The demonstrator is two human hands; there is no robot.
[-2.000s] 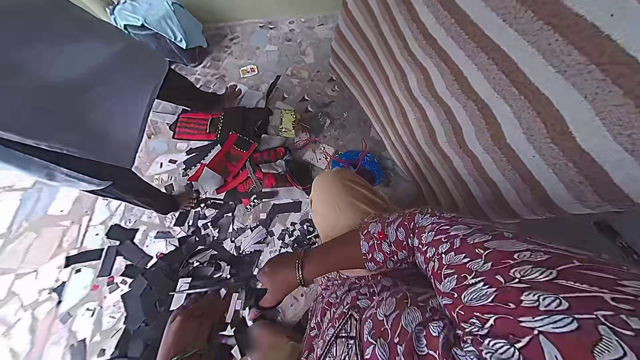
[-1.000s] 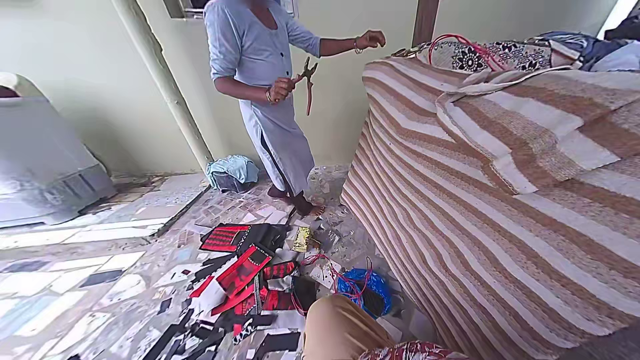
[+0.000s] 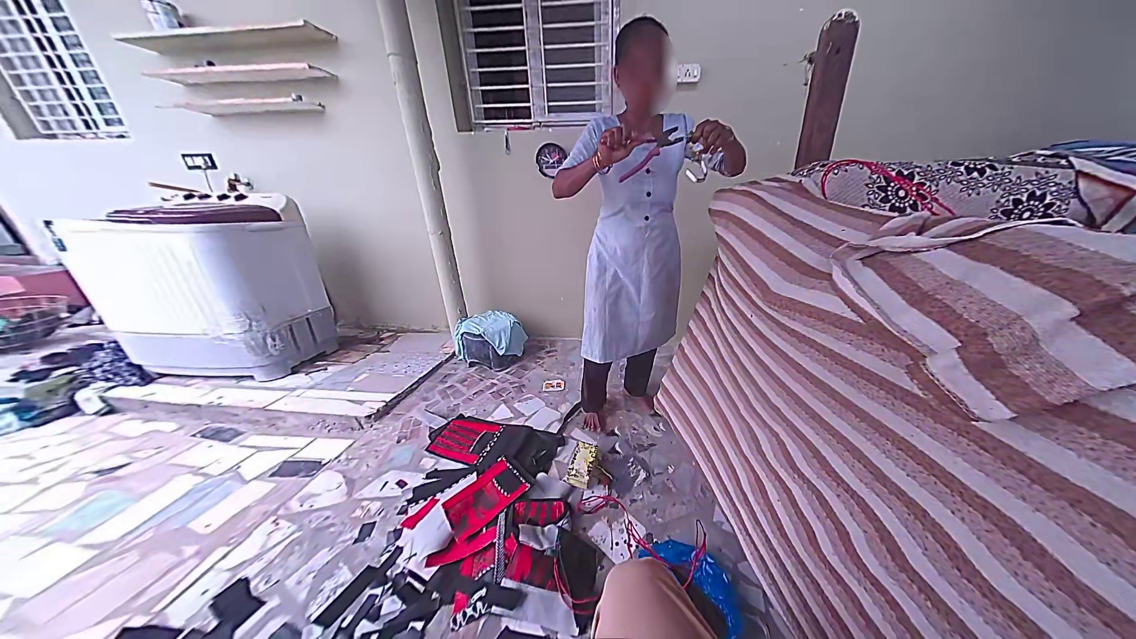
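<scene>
Neither of my hands shows in the head view now. My bent knee in tan cloth (image 3: 652, 603) is at the bottom edge. Just left of it, red and black fabric pieces (image 3: 484, 501) lie heaped on the stone floor, with black scraps (image 3: 355, 595) scattered around them. A blue plastic bag (image 3: 710, 581) and thin red cord (image 3: 630, 524) lie right beside the knee. Past the heap, a yellow packet (image 3: 582, 465) rests on the floor. Another person (image 3: 632, 231) stands by the wall, holding red-handled pliers (image 3: 652, 153) in one hand and a small shiny item (image 3: 698, 167) in the other.
A large stack draped in a striped brown and white blanket (image 3: 843, 399) fills the right side. A white washing machine (image 3: 200, 275) stands at the back left, near a wall pipe (image 3: 422, 160). A cloth-covered container (image 3: 491, 339) sits by the wall.
The view has risen from the floor to the wall. My hands, low in the frame two seconds ago, are out of view. The other person has brought both hands together at chest height.
</scene>
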